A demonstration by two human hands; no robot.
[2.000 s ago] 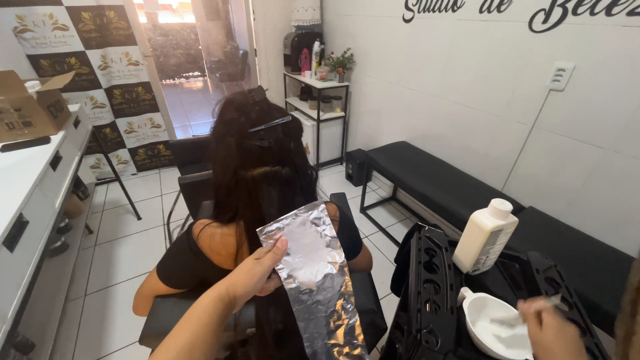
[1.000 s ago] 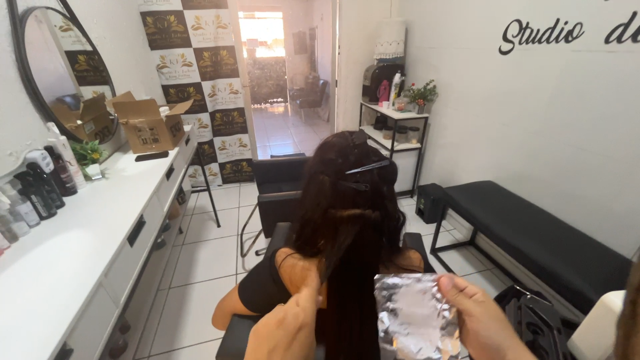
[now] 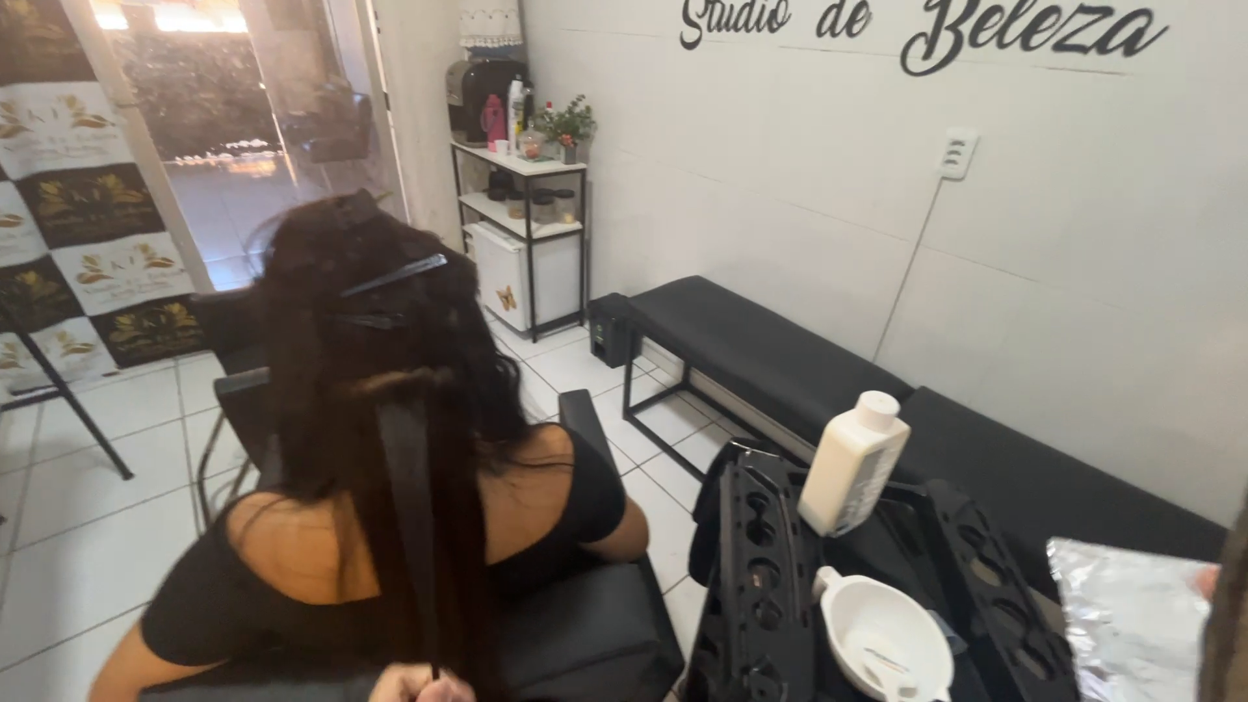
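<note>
A seated person's long dark hair (image 3: 390, 429) hangs down the back, its upper part held by hair clips (image 3: 398, 275). At the bottom edge my left hand (image 3: 421, 684) is closed on the end of a thin strand of hair (image 3: 414, 526). Only a fingertip of my right hand (image 3: 1207, 582) shows at the right edge, against a sheet of aluminum foil (image 3: 1131, 619); the rest is hidden or out of frame. A white mixing bowl (image 3: 885, 636) and a white plastic bottle (image 3: 855, 464) stand on a black salon trolley (image 3: 765, 595) between the person and the foil.
The person sits in a black salon chair (image 3: 595, 614). A black padded bench (image 3: 770, 341) runs along the right wall. Behind stands a shelf unit (image 3: 526, 166) with bottles, jars and a plant. A black box (image 3: 609, 330) is on the tiled floor.
The foil has moved away from beside the hair to the far right, past the trolley. My left hand is now low on a strand. The view has swung right.
</note>
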